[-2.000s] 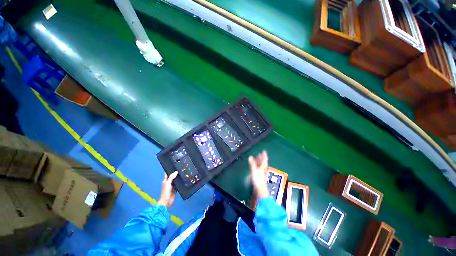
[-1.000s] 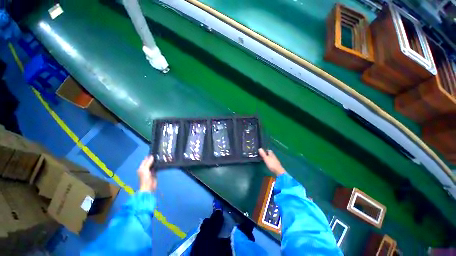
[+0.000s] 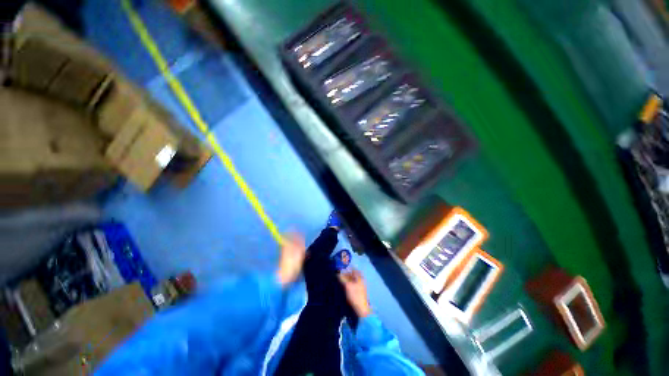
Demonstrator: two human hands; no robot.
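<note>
A black blister tray (image 3: 378, 103) lies on the green workbench with a dark module in each pocket. My left hand (image 3: 291, 258) is blurred, over the blue floor, and touches no tray. My right hand (image 3: 355, 292) is in front of my dark trousers, fingers partly curled, with nothing visible in it. A wooden housing (image 3: 444, 246) with a dark module inside stands near the bench edge, below the tray. A second, pale-edged housing (image 3: 473, 285) stands beside it, with an open frame front.
A thin silver-white trim frame (image 3: 503, 333) lies near the bench edge. Another wooden housing (image 3: 579, 312) stands to its right. Cardboard cartons (image 3: 139, 147) are at the left, with a blue pallet (image 3: 126, 253) below them. A yellow line (image 3: 209, 136) crosses the floor.
Both hands have let go of the tray and moved back towards my body. The tray now rests on the bench. The view has turned and shifted, showing more floor at the left.
</note>
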